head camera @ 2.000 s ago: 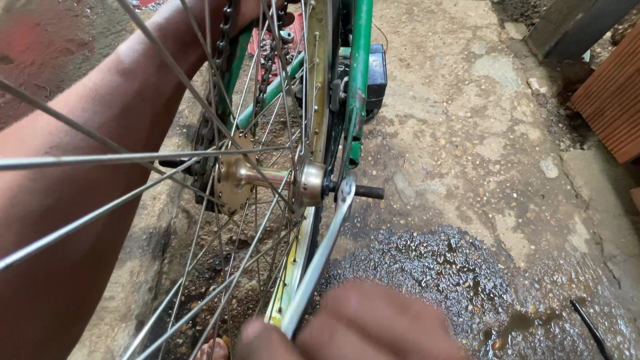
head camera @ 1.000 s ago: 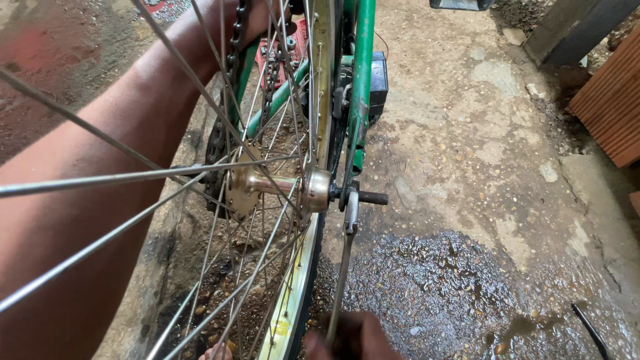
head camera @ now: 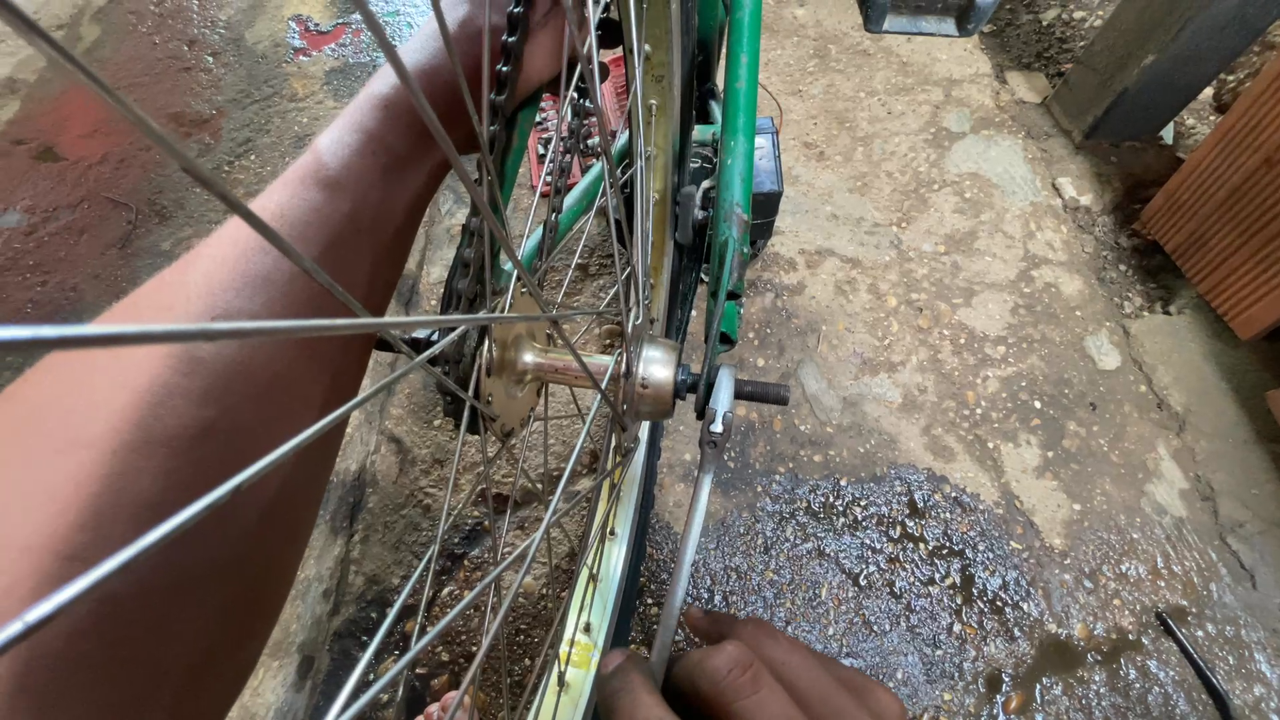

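A bicycle wheel stands upright before me, its brassy metal hub [head camera: 654, 380] in the middle among the spokes. A threaded axle [head camera: 765, 393] sticks out to the right past the green frame [head camera: 738, 150]. The head of a metal wrench [head camera: 690, 540] sits at the axle beside the frame end. At the bottom my right hand [head camera: 760, 672] holds the wrench's lower end between thumb and fingers. My left arm reaches up behind the spokes; my left hand [head camera: 540, 45] is at the top near the chain [head camera: 505, 80], largely hidden, so its grip cannot be told.
A red tool case [head camera: 548, 150] with small metal pieces lies behind the wheel. A dark box [head camera: 766, 185] is beyond the frame. Wet, oily concrete [head camera: 870, 560] spreads at lower right, near a thin black rod [head camera: 1195, 655]. A grey post [head camera: 1130, 90] and ribbed bricks [head camera: 1225, 210] stand at right.
My right hand and the wrench's lower end have swung left, then back right, while the wrench head has stayed at the axle. My left arm remains behind the spokes.
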